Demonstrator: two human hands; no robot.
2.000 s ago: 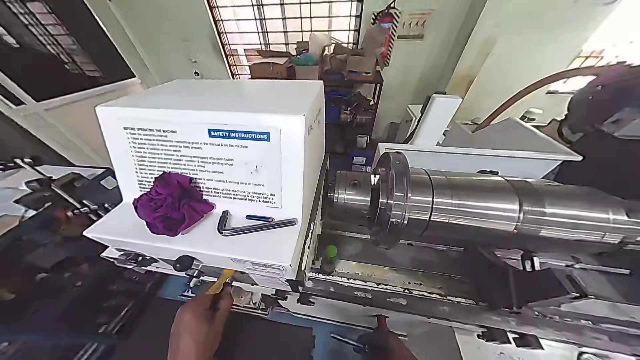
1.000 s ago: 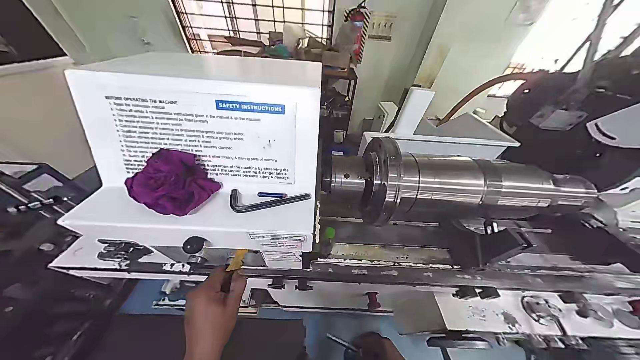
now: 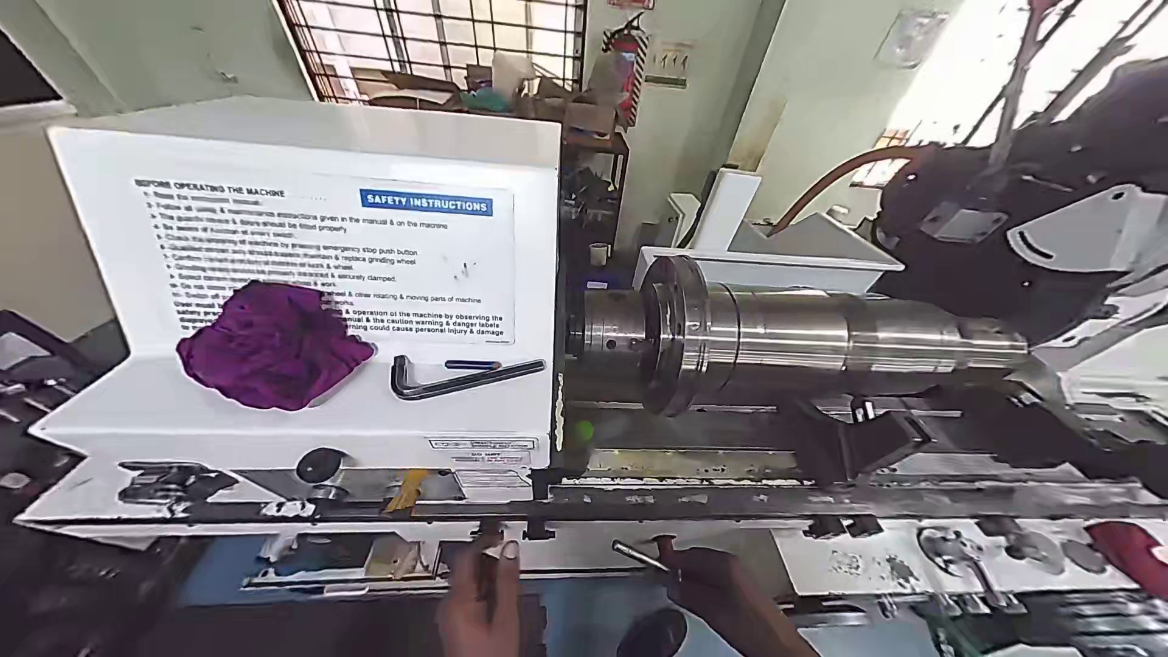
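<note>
My left hand (image 3: 484,584) is low in the middle of the head view, its fingers at a small dark clamp or bolt (image 3: 490,529) under the machine table's front edge; whether they grip it is unclear. In my right hand (image 3: 725,589) is a slim metal rod-like tool (image 3: 639,554), pointing up and left, close to a reddish knob (image 3: 664,545). A yellow strip (image 3: 408,490) lies on the machine's front ledge. Above it, a crumpled purple cloth (image 3: 274,347), a hex key (image 3: 465,379) and a small blue cylindrical item (image 3: 473,365) rest on the white headstock cover (image 3: 100,388).
A large stepped steel shaft (image 3: 794,338) with a flange lies horizontally at the right, above a dark V-shaped support (image 3: 858,443). The machine's long front rail (image 3: 730,499) runs above my hands. A red cloth (image 3: 1131,557) and metal parts are at the lower right.
My left hand has left the yellow strip, moving right and down to the table's front edge. My right hand still holds the metal tool. The view has shifted.
</note>
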